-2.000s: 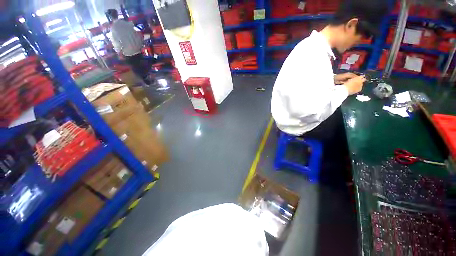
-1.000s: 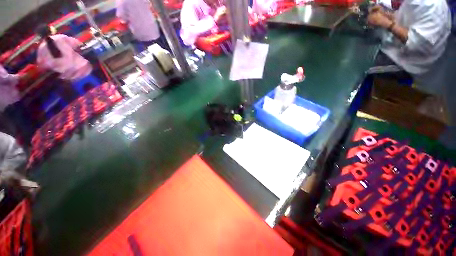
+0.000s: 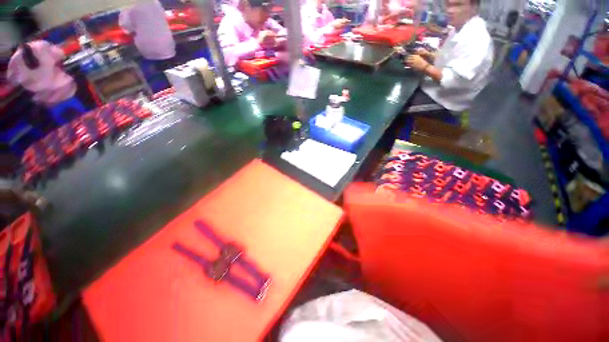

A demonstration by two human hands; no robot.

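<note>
Two wristwatches [image 3: 224, 261] with dark heads and purple straps lie side by side on a flat smooth orange-red mat or upturned tray [image 3: 267, 200] in front of me. A large plain orange-red panel, perhaps a tray [image 3: 461, 267], stands out at the lower right, blurred and cut off by the frame edge. A white sleeve or cloth shows at the bottom edge. Neither of my hands can be seen; whether one holds the panel is not visible.
A blue bin [image 3: 340, 133] with a pale bottle [image 3: 334, 110] stands beyond the mat, near a white sheet [image 3: 320, 162]. A tray of strapped watches [image 3: 447, 184] is behind the panel; others are at left. A white-clothed person [image 3: 461, 63] sits across; pink-coated people work behind.
The view has swung from the aisle to the bench, then drawn back. Both watches are now in full view on the mat, and the orange-red panel has come in at the lower right.
</note>
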